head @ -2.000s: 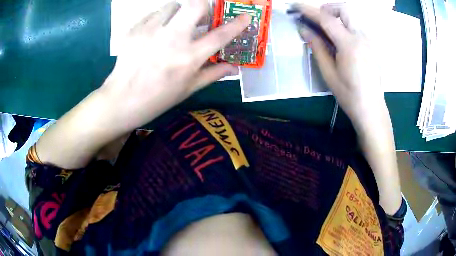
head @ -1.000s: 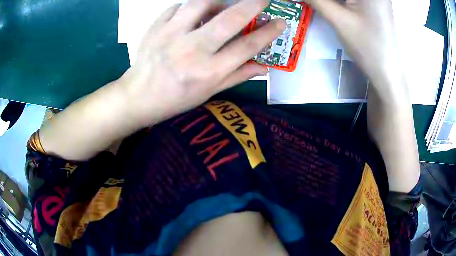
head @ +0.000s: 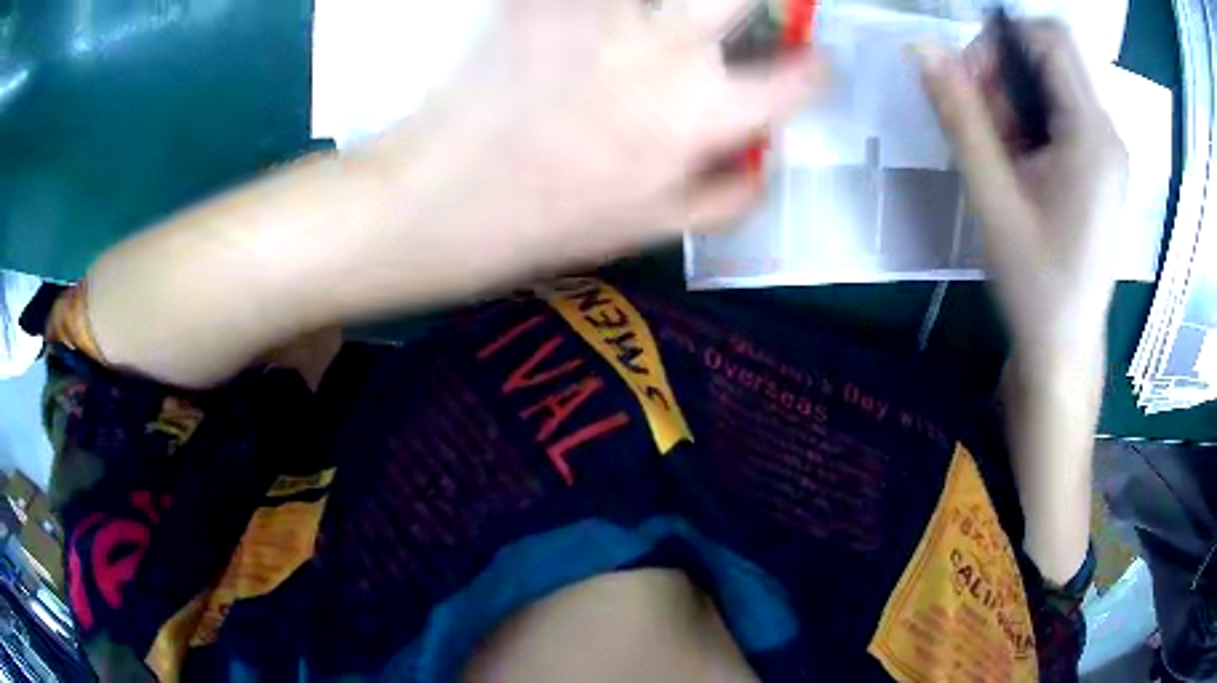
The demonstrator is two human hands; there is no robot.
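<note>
My left hand (head: 587, 120) is blurred and covers most of the orange-red phone housing (head: 798, 22), which it holds. Only bits of the orange rim and a dark green patch of the circuit board show between its fingers. My right hand (head: 1061, 160) is blurred, to the right over the sheets, and holds a slim dark tool (head: 1021, 83), apart from the housing. Its tip cannot be made out. The adhesive sheet (head: 787, 247) with grey rectangles lies between and below the hands.
White sheets (head: 380, 67) lie under my left hand and at the right on the dark green bench top (head: 147, 147). A fanned stack of sheets (head: 1181, 294) lies at the far right. Part of another person's dark clothing (head: 1174, 534) shows at the lower right edge.
My right hand has moved away to the right from the housing, and the dark tool shows again. My left hand has turned and now covers more of the housing and board.
</note>
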